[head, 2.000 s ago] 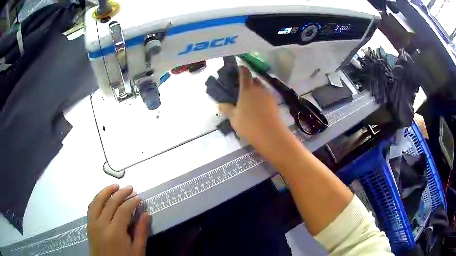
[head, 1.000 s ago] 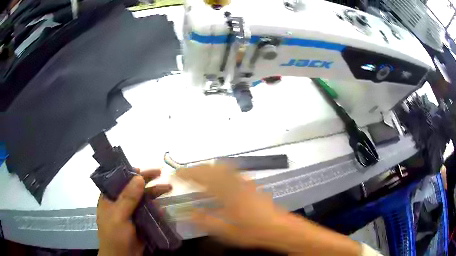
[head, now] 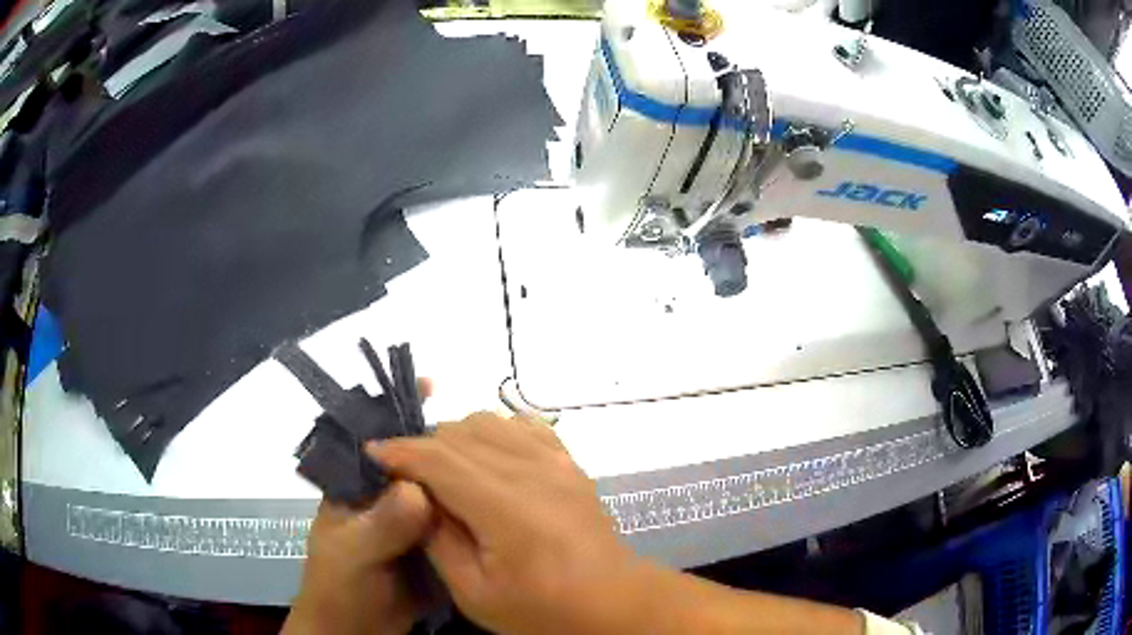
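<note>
A bundle of narrow dark grey fabric strips [head: 354, 444] is held above the table's front edge, left of the sewing machine. My left hand [head: 360, 564] grips the bundle from below. My right hand [head: 515, 515] lies over my left hand, with its fingers closed on the strips from the right side. Several strip ends stick up and fan out above the fingers. The lower part of the bundle is mostly hidden by both hands.
Stacked dark cut panels [head: 248, 211] lie at left. The white JACK sewing machine [head: 770, 137] stands at upper right. Black-handled shears [head: 962, 403] lie right of the needle, beside a small dark piece [head: 1008, 370]. A ruler [head: 745, 502] runs along the front edge. A blue basket [head: 993, 595] is lower right.
My right hand has moved left from the machine bed to the bundle at my left hand. The strip that lay by the ruler is gone from there. The view has shifted left.
</note>
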